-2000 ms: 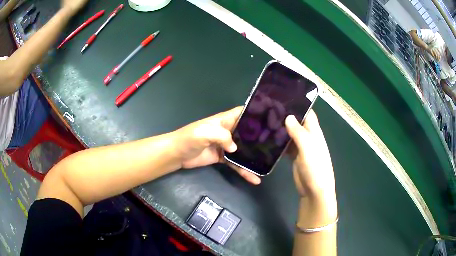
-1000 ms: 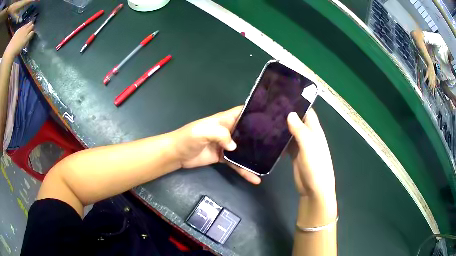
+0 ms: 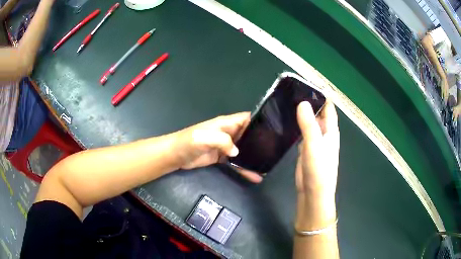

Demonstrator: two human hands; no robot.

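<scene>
A large smartphone (image 3: 275, 129) with a dark glass screen and light metal edge is held tilted above the bench, screen facing me. My left hand (image 3: 215, 141) grips its lower left side, with the thumb at the edge and a finger under the lower end. My right hand (image 3: 316, 146) holds its upper right side, with the thumb on the screen near the top. The screen looks dark with faint reflections. Two phone batteries (image 3: 214, 218) lie side by side near the bench edge, below the phone.
Several red pens (image 3: 140, 79) lie on the dark green bench mat (image 3: 202, 66) at the upper left. A pale round base (image 3: 144, 3) stands behind them. The green conveyor (image 3: 343, 66) with its pale rail curves along the right. A neighbour's arm (image 3: 25, 55) is at far left.
The phone's top has tilted and shifted slightly down and right. My right thumb has moved up onto the screen's upper part. The neighbour's arm at far left has moved.
</scene>
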